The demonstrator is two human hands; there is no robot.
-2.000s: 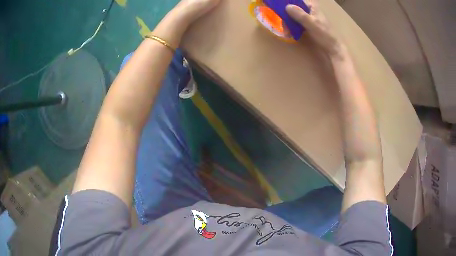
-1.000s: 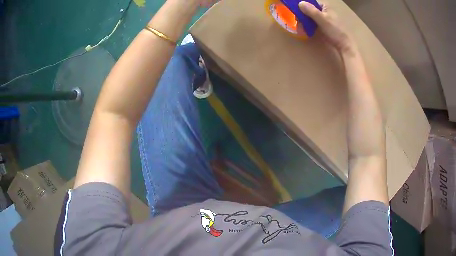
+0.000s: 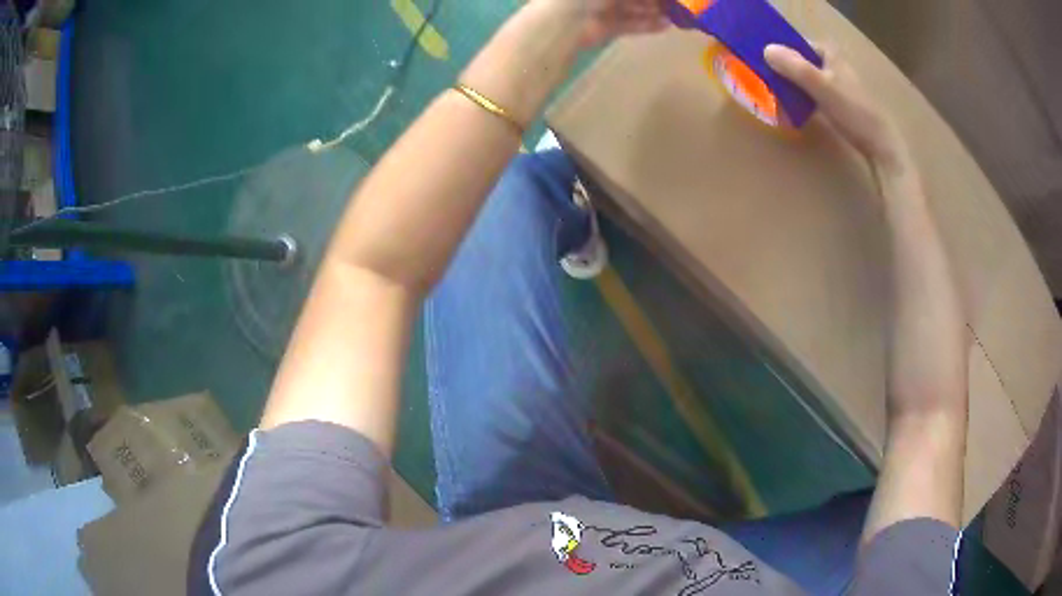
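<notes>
A large brown carton (image 3: 745,233) lies slanted across my knees, its long lower edge running from upper left to lower right. My right hand (image 3: 833,93) is shut on the purple and orange tape dispenser (image 3: 774,58), which is over the carton's upper face near the top of the view. My left hand (image 3: 623,16) is at the top edge of the picture, beside the dispenser's front end and the carton's far left corner. It is partly cut off, and I cannot tell if it holds anything.
A round fan base (image 3: 291,250) with a pole stands on the green floor at the left, a cable (image 3: 314,146) behind it. Small printed cartons (image 3: 163,448) lie lower left, near a blue rack (image 3: 70,275). A printed carton (image 3: 1019,506) is at the right. A reddish-brown stool shows between my legs.
The whole view has shifted, so the scene sits further right and the blue rack shows at left. More of the tape dispenser and of my left hand, now close to its front end, is visible.
</notes>
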